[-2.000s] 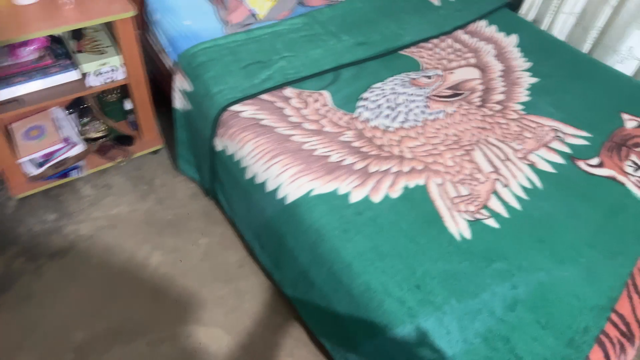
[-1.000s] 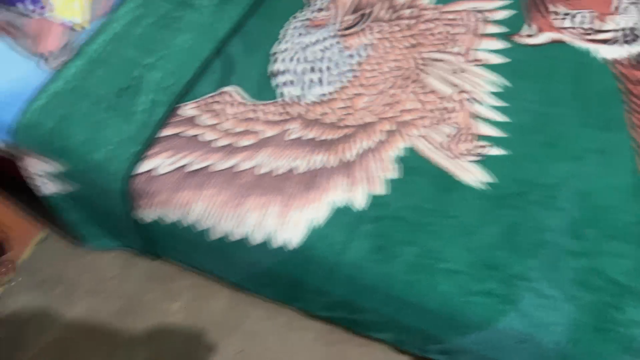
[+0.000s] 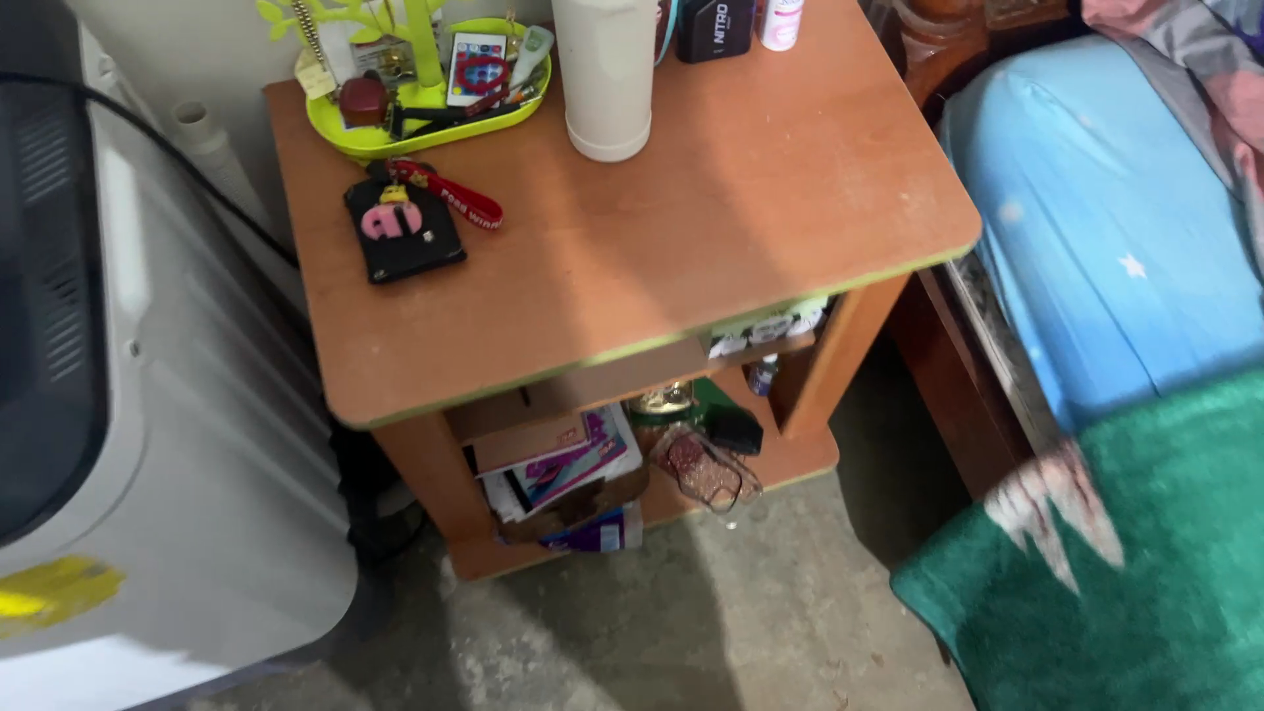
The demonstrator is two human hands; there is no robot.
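Neither my left hand nor my right hand shows in the head view. A wooden bedside table (image 3: 681, 217) stands in the middle. On its top lie a black wallet or case (image 3: 415, 247) with a pink charm and a red wrist strap (image 3: 462, 197). Behind them a lime-green tray (image 3: 434, 138) holds a small white remote control (image 3: 477, 69), a dark red case (image 3: 363, 101) and other small things. A white cylindrical bottle (image 3: 607, 89) stands upright beside the tray. Farther right are a black box (image 3: 716, 28) and a small white bottle (image 3: 781, 22).
A white and grey appliance (image 3: 217, 425), possibly a washing machine, stands at the left. Books (image 3: 583, 464) and a glittery strap (image 3: 706, 469) lie on the lower shelf. At right is a bed with a light blue sheet (image 3: 1096, 217) and a green blanket (image 3: 1165, 553). Concrete floor (image 3: 592, 632) shows below.
The view has swung left from the bed to the bedside table, whose shelves showed at the left edge two seconds ago. No hand shows in any frame.
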